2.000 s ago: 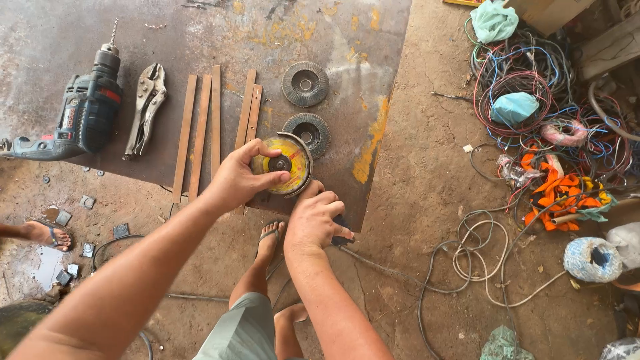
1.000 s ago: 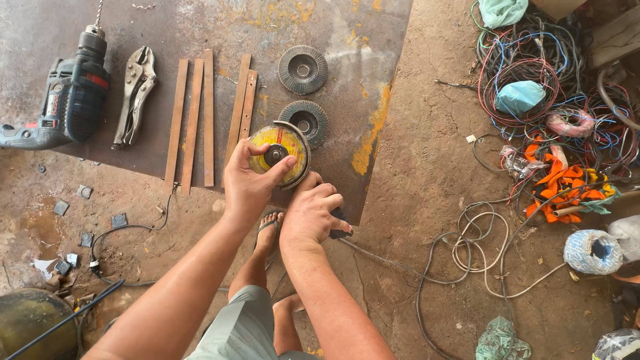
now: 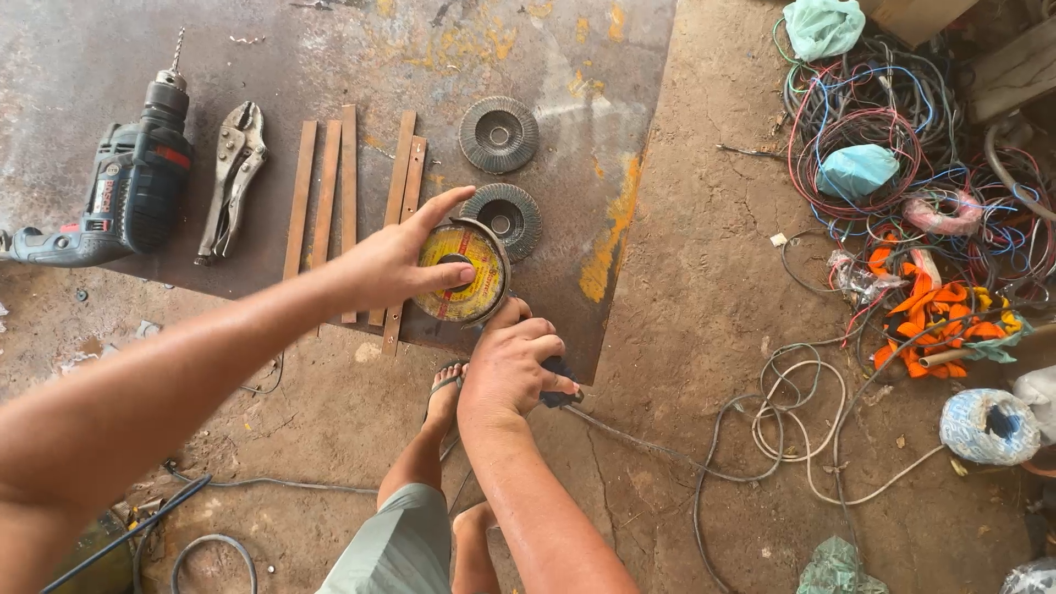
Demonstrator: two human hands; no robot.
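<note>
My right hand (image 3: 511, 363) is closed around the dark body of an angle grinder (image 3: 561, 384), whose cord runs off to the right. A yellow cutting disc (image 3: 474, 289) with a metal guard is on the grinder's head. My left hand (image 3: 396, 260) lies at the disc, its thumb on the centre and its index finger stretched past the upper rim; its other fingers are hidden. Just beyond are two flap discs, one upper (image 3: 498, 134) and one lower (image 3: 516, 223), the lower partly covered. Several flat rusty metal strips (image 3: 328, 190) lie left of the disc, some partly behind my left arm.
On the steel sheet (image 3: 569, 206) lie a corded power drill (image 3: 132, 181) and locking pliers (image 3: 233, 181). To the right on the floor are tangled wires (image 3: 874, 107), orange straps (image 3: 932, 318), a twine roll (image 3: 988, 426) and loose cords (image 3: 775, 412). My sandalled foot (image 3: 445, 392) is near the sheet's edge.
My left index finger has lifted and stretched out from the disc, while the thumb stays at its centre. My right hand keeps its hold on the grinder.
</note>
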